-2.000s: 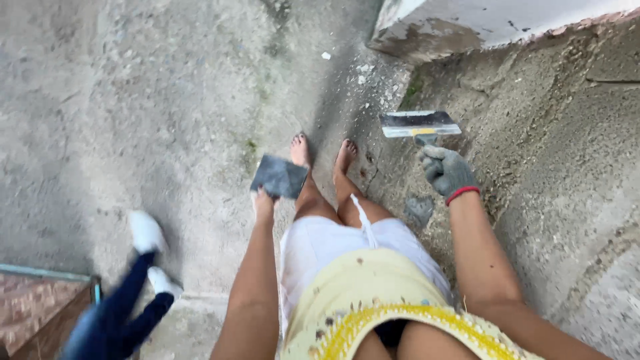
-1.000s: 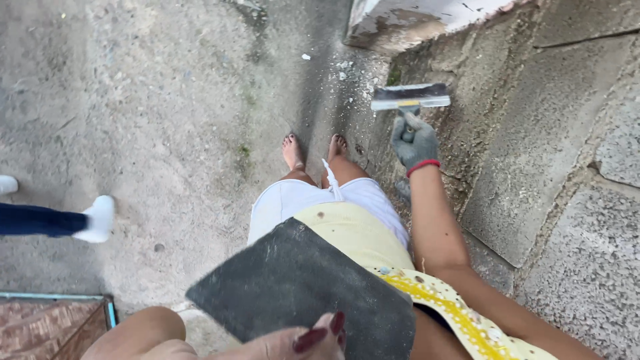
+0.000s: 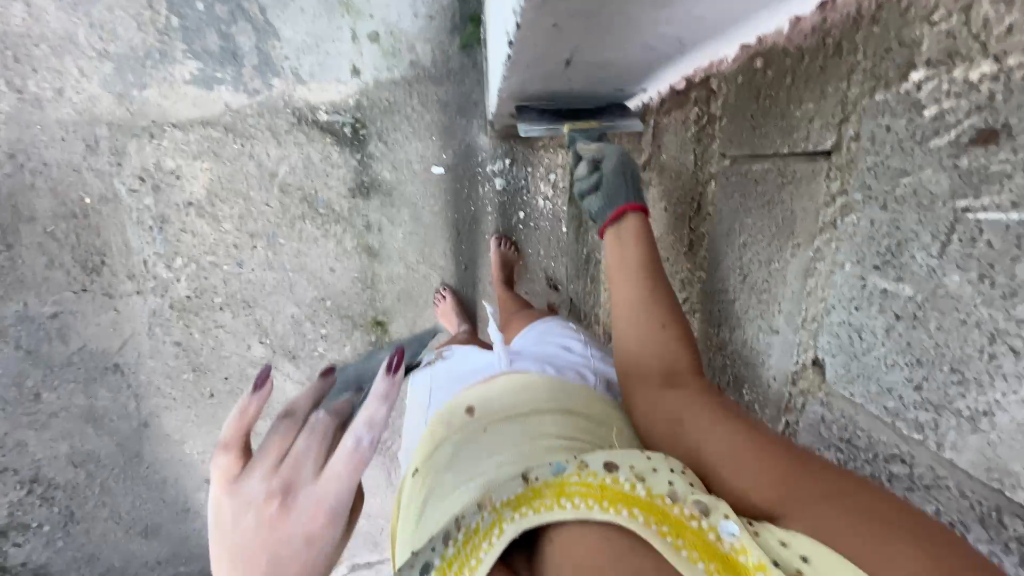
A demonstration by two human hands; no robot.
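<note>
My right hand (image 3: 610, 182), in a grey work glove with a red cuff, grips the handle of a wide putty knife (image 3: 580, 120). Dark material lies along its blade, which is at the lower edge of a white plastered wall section (image 3: 592, 60); whether it touches cannot be told. At the lower left my bare left hand (image 3: 296, 472) shows its back, fingers spread. Beyond its fingers a dark flat plate (image 3: 376, 368) is seen nearly edge-on, largely hidden behind the hand; how it is held does not show.
A rough concrete block wall (image 3: 768, 232) rises on the right, with open joints. Pale crumbs (image 3: 520, 188) lie on the concrete floor (image 3: 240, 240) near the wall's foot. My bare feet (image 3: 504, 260) stand just below them.
The putty knife has come from in front of the rough wall up to the white section. The dark plate, broad across my front a second ago, now shows nearly edge-on. The other person has left the view.
</note>
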